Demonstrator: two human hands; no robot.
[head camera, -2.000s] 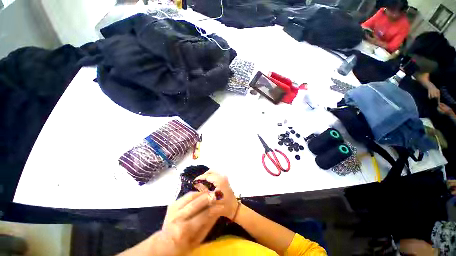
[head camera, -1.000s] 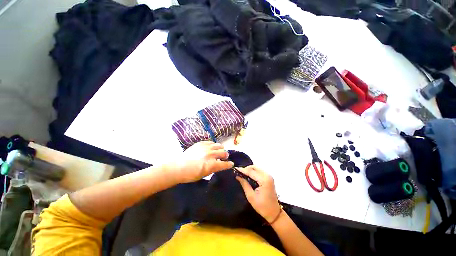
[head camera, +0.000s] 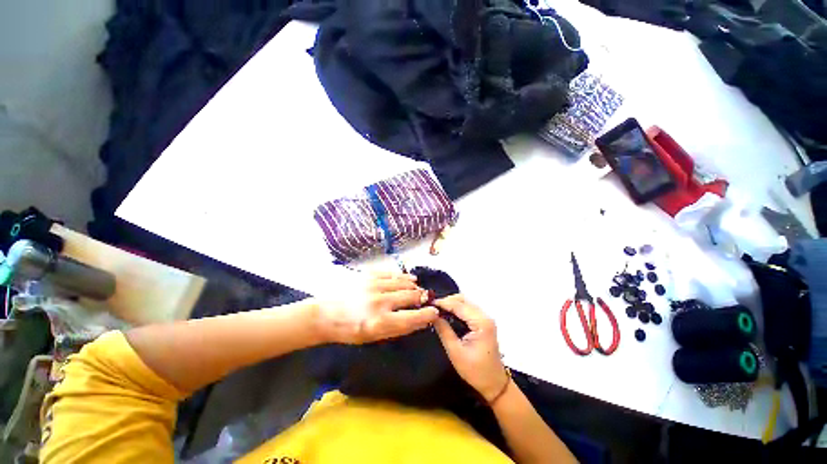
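The black garment (head camera: 390, 367) lies on my lap. Its cuff end sits at the table edge between my hands. My left hand (head camera: 367, 306) comes from the left, its fingertips closed at the cuff. My right hand (head camera: 473, 349) pinches the cuff from the right, close to my left fingertips. A small dark reddish spot shows at my left fingertips; I cannot tell what it is. No needle or thread can be made out. The cuff is partly hidden by my fingers.
Beyond my hands lie a striped pouch (head camera: 385, 216), red-handled scissors (head camera: 589, 324), black buttons (head camera: 632, 290), two thread cones (head camera: 714, 344), a phone (head camera: 635, 161) on a red case and a black garment pile (head camera: 426, 82). A side stand (head camera: 136, 281) is at the left.
The view has swung left, so the table things sit further right than at first. My hands were bunched together at first; my left arm now stretches out from the left, with both fingertips at the cuff.
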